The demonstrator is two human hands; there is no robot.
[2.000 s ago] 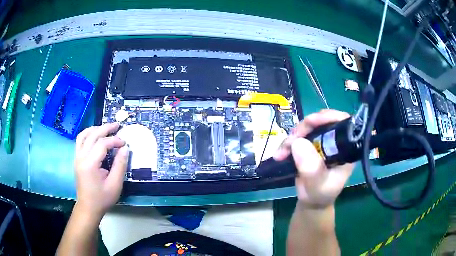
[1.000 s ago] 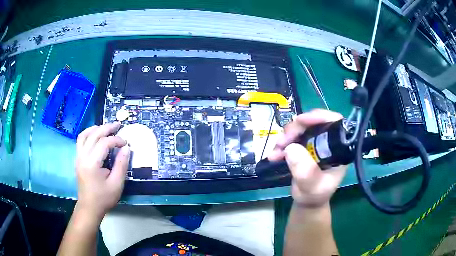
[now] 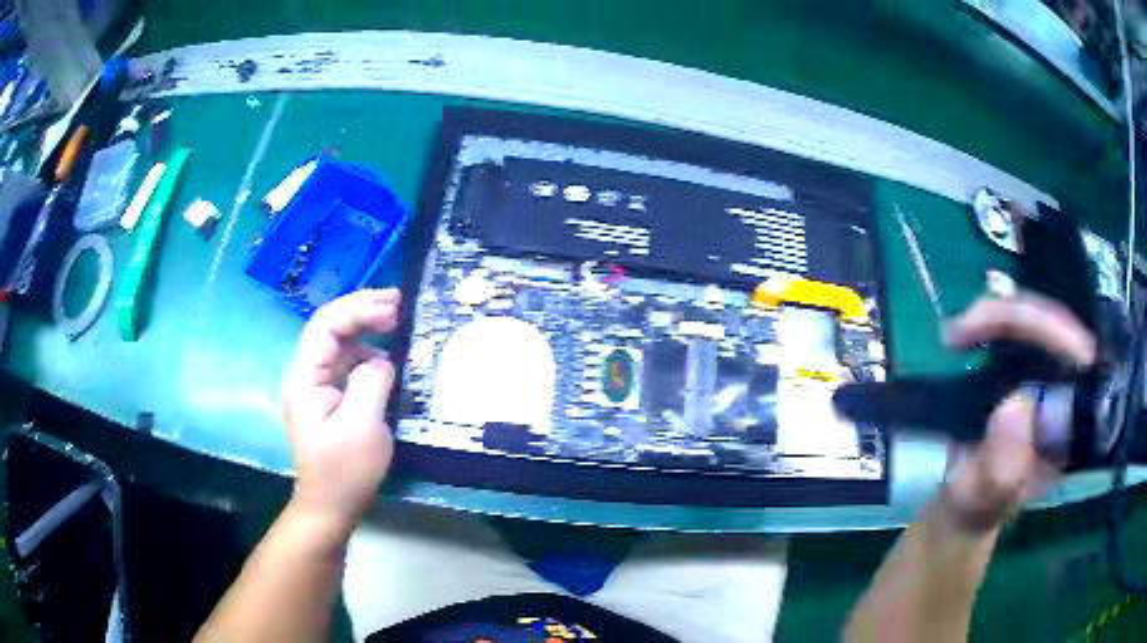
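Note:
The open laptop chassis (image 3: 881, 484) lies in front of me, with the long black battery (image 3: 654, 220) on its far side and the motherboard (image 3: 730, 377) below it. An orange flat cable (image 3: 811, 297) is right of centre. My right hand (image 3: 1006, 415) holds the black electric screwdriver (image 3: 925, 405); its narrow end points left over the chassis's right part, and both are blurred. My left hand (image 3: 346, 402) is at the chassis's left edge with fingers curled. Whether its fingertips pinch something small I cannot tell.
The blue screw tray (image 3: 330, 239) with small dark screws stands left of the laptop. Farther left lie a green bar tool (image 3: 151, 245) and a pale tape roll (image 3: 84, 286). Thin tweezers (image 3: 921, 258) and a cooling fan (image 3: 996, 219) lie at right. A metal rail (image 3: 604, 94) runs behind.
The view has swung left, so the laptop appears farther right. My left hand has moved off the board to the chassis's left edge. My right hand has drawn right with the screwdriver.

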